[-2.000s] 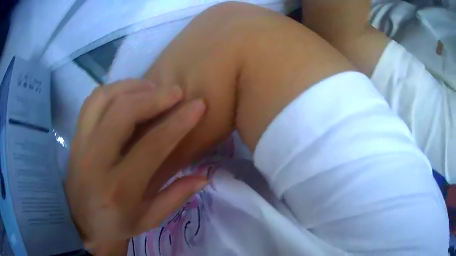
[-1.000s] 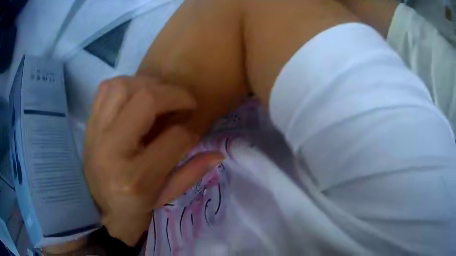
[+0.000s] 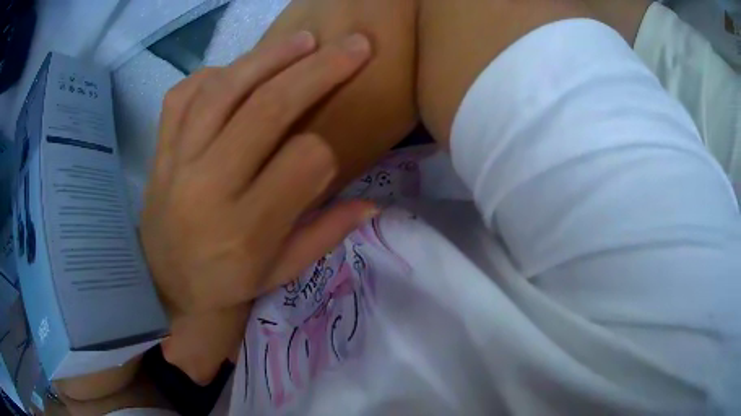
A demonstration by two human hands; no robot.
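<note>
A light blue-grey retail box with printed text and dark pictures lies at the left. A pale flap shows at its lower end. My left hand is beside it, back of the hand up, fingers apart and holding nothing. Its fingertips lie on my bare right arm, which is bent below a white sleeve. A black band is on my left wrist. My right hand is not visible; the lower part of the right arm passes behind my left hand.
White sheeting with a green patch lies behind the box. White and pink printed clothing fills the lower middle. Another person's arm and pale sleeve are at the top right. A dark object is at the top left corner.
My left hand's fingers were curled and are now more stretched out over the arm. The view has shifted, so the box shows further into the picture.
</note>
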